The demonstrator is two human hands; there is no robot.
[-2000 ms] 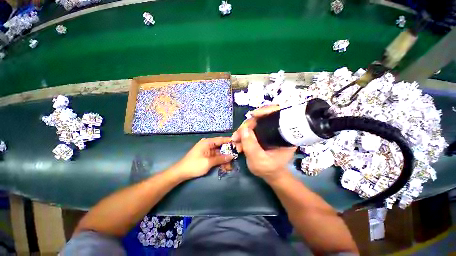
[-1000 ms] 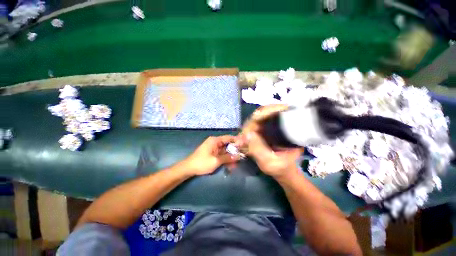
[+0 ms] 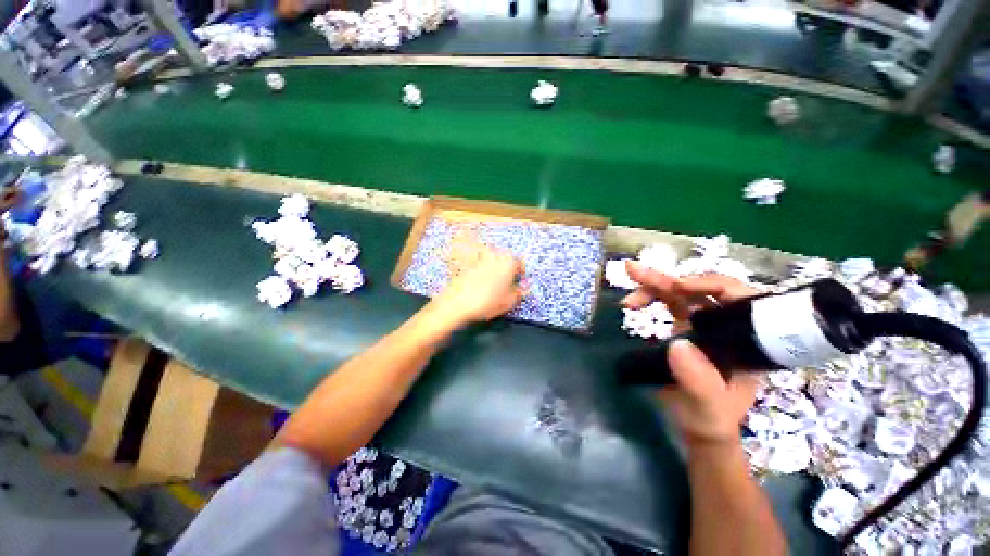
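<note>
The shallow cardboard screw tray point(image 3: 596, 272) holds many tiny silvery-blue screws. My left hand point(image 3: 483, 285) reaches into it with its fingers down among the screws; whether it pinches any is too small to tell. My right hand point(image 3: 706, 364) holds the black electric screwdriver point(image 3: 765, 329), with its white label showing and its tip pointing left over the bench. A large pile of white parts point(image 3: 890, 413) lies at the right, beside and under the driver's hose point(image 3: 942, 326). A small cluster of white parts point(image 3: 302, 255) lies left of the tray.
The green conveyor belt point(image 3: 456, 130) beyond the bench carries scattered white parts. Another heap of white parts point(image 3: 71, 212) is at the far left, near another person's arm. Below the bench are a blue bin point(image 3: 434, 497) with round whitish parts and a cardboard box point(image 3: 179, 418).
My left hand has left the driver tip and moved into the tray; the white part is no longer seen in it. The driver has moved right, away from it. The view has turned left and up.
</note>
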